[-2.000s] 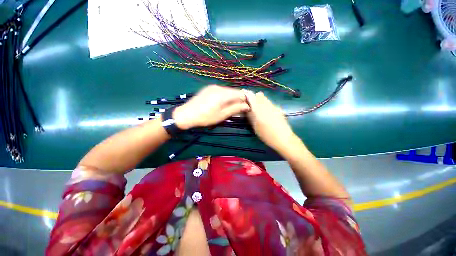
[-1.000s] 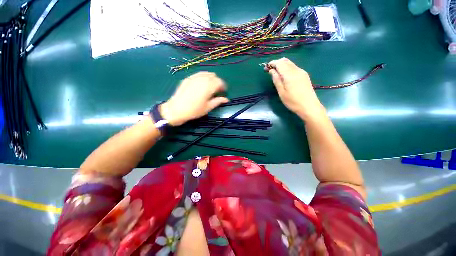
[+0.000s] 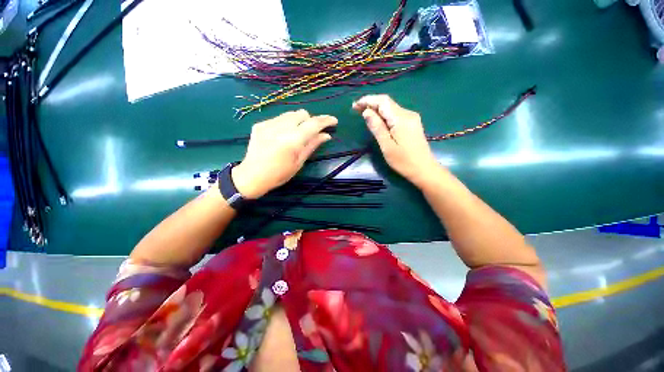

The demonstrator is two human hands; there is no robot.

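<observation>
My left hand (image 3: 285, 149) holds a black sleeve (image 3: 211, 142); its white-banded end sticks out to the left and its other end shows at my fingertips. My right hand (image 3: 393, 134) holds a twisted wire (image 3: 477, 132), which trails out to the right and ends in a small dark connector (image 3: 530, 91). The wire's tips at my right fingers are too small to make out. A small gap lies between the two hands. More black sleeves (image 3: 342, 186) lie in a pile below my hands, partly under my left forearm.
A heap of red, yellow and black twisted wires (image 3: 327, 67) lies ahead, partly over a white paper sheet (image 3: 196, 43). A clear plastic bag (image 3: 455, 30) touches the heap's right side. Black cable lengths (image 3: 23, 145) lie far left. A black-handled tool (image 3: 523, 13) and part of a fan (image 3: 650, 22) are at upper right.
The heap of wires was shifted up and right. Since a second ago my left hand has taken hold of a sleeve. My right hand moved slightly left with its wire.
</observation>
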